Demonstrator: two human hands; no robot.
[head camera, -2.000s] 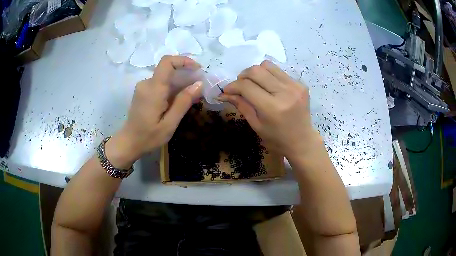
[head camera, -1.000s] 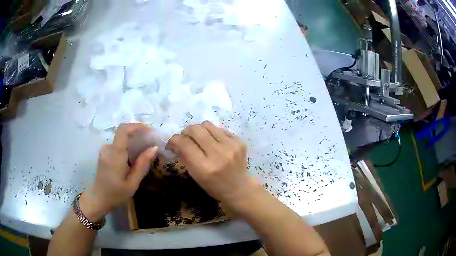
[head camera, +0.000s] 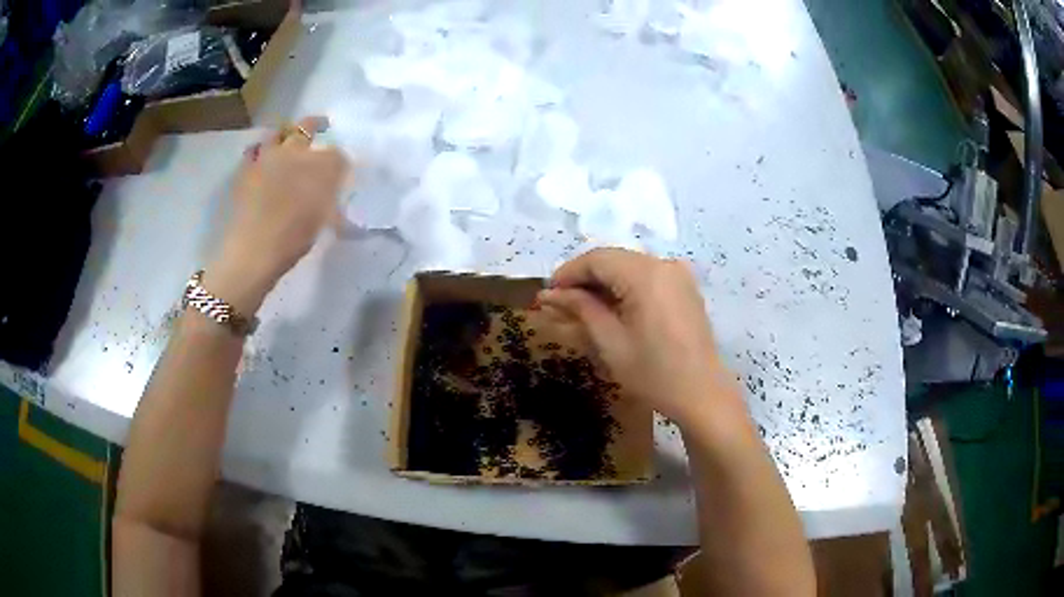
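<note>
The parts tray (head camera: 405, 385), a shallow brown carton, lies in front of me with a heap of small dark fasteners (head camera: 513, 397) in it. My right hand (head camera: 636, 327) is over the tray's upper right corner, thumb and fingertips pinched together; whether a fastener is between them is too small to tell. My left hand (head camera: 286, 192) is up and to the left of the tray, blurred, its fingers bent; whether it holds a piece cannot be told. Translucent white plastic pieces (head camera: 467, 192) lie loose in a pile beyond the tray.
A side box (head camera: 193, 113) with clear bags stands at the upper left, above a black heap (head camera: 47, 233). Dark specks are scattered on the white table (head camera: 350, 466). A grey metal machine (head camera: 968, 274) stands right of the table. Cardboard sheets (head camera: 933, 501) lean at the lower right.
My hands have moved apart. My left hand has gone up and left, away from the tray, and the plastic piece no longer shows between them. My right hand stays near the tray.
</note>
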